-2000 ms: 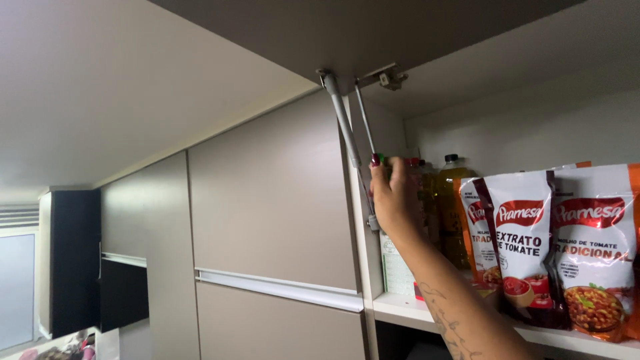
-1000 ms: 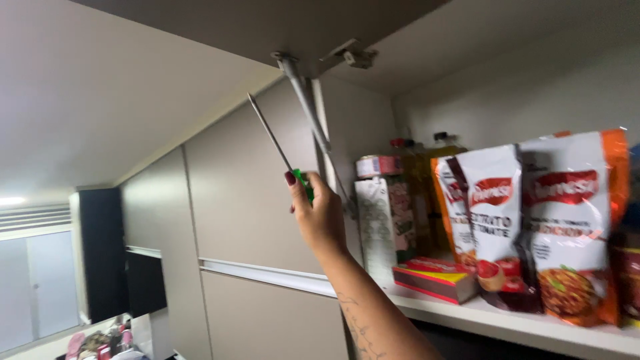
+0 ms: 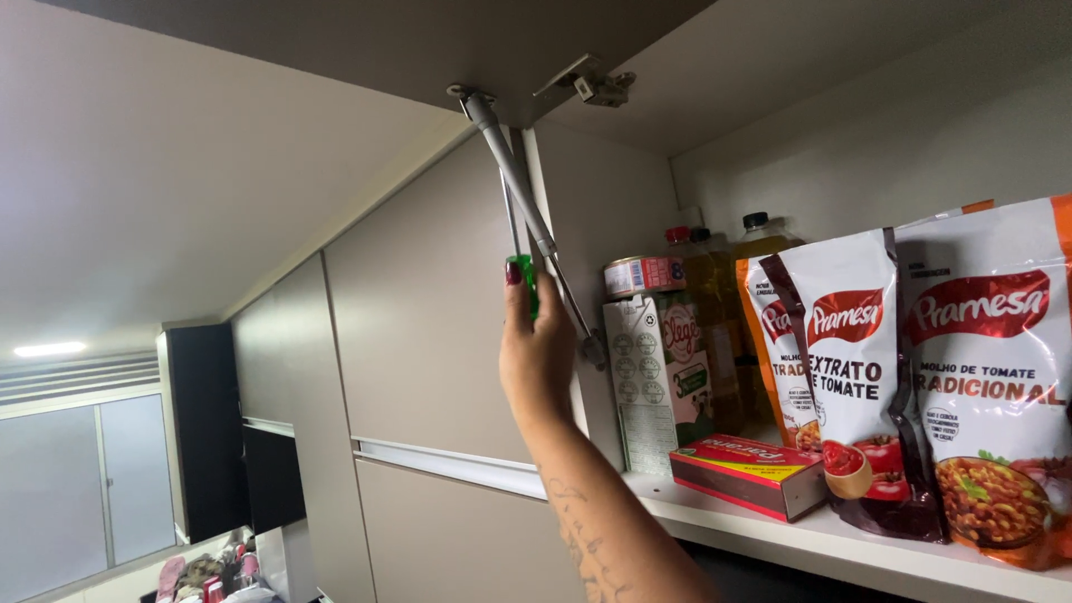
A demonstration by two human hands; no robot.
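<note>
My right hand (image 3: 536, 343) is raised near the centre, closed around the green handle of a screwdriver (image 3: 525, 280). Its thin metal shaft points up and passes behind the grey gas strut (image 3: 512, 172); the tip is hidden. The strut runs from a bracket (image 3: 471, 92) on the underside of the raised cabinet door (image 3: 335, 42) down to a mount (image 3: 593, 350) on the cabinet's side panel, just right of my hand. A metal hinge (image 3: 599, 88) joins the door farther right. My left hand is out of view.
On the shelf (image 3: 754, 536) stand tomato sauce pouches (image 3: 846, 335), a matchbox-like red box (image 3: 749, 473), a carton (image 3: 645, 377) with a round tin (image 3: 643, 275) on it, and bottles (image 3: 754, 243). Closed cabinet fronts (image 3: 427, 335) lie to the left.
My right hand was beside the strut, then moved left with the screwdriver's tip exposed. Now the hand is back close to the strut, with the shaft partly behind it.
</note>
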